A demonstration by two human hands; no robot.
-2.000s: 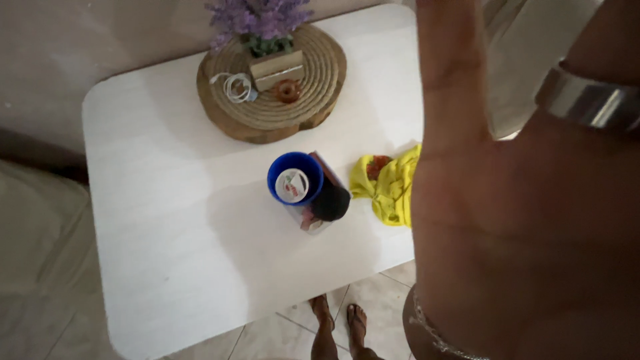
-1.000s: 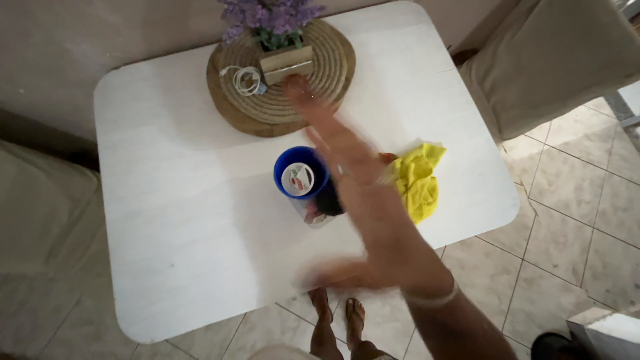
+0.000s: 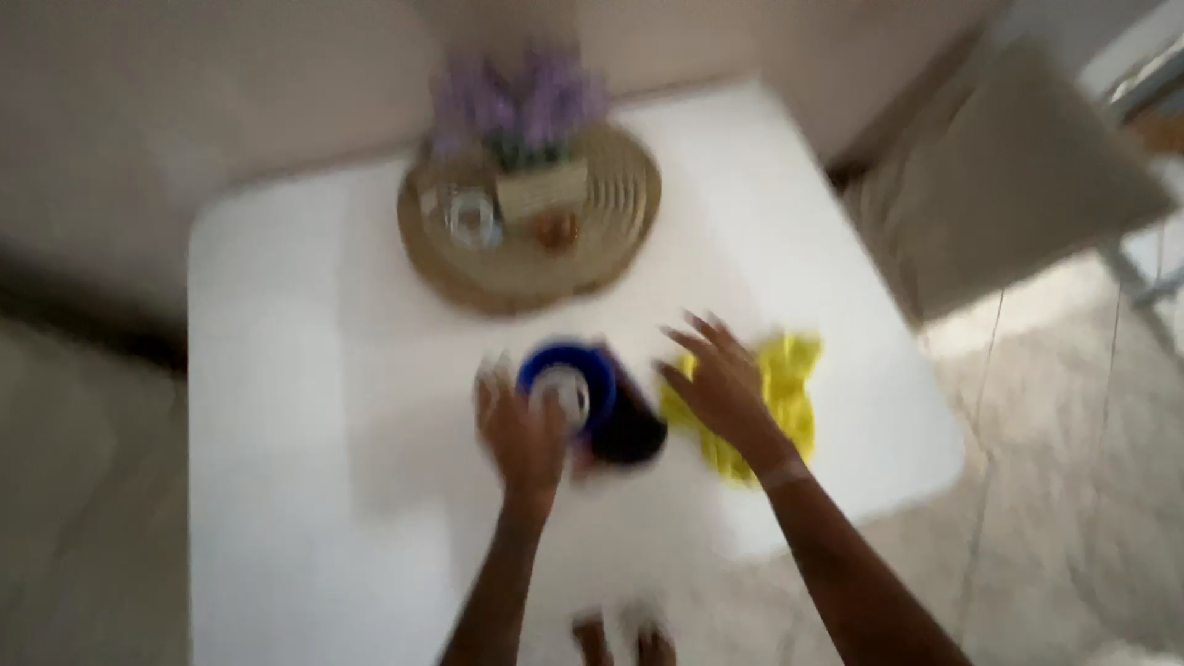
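Over the white table (image 3: 277,444), my left hand (image 3: 523,430) is at the left rim of a blue round container (image 3: 603,375) with a white round thing (image 3: 572,393) inside. Its fingertips overlap the rim; blur hides whether they grip it. A black rounded object (image 3: 631,433) lies against the container's lower right side. My right hand (image 3: 721,384), fingers spread and holding nothing, is above the left part of a crumpled yellow cloth (image 3: 791,398).
Near the wall, a round wooden slab (image 3: 499,287) bears a planter (image 3: 541,190) of purple flowers (image 3: 518,102), a coiled white cable (image 3: 470,220) and a small orange-brown item (image 3: 557,229). A covered chair (image 3: 1017,194) stands right of the table.
My left hand has come into view at the blue container. My right hand, which was over the middle of the table a second ago, is now at the yellow cloth.
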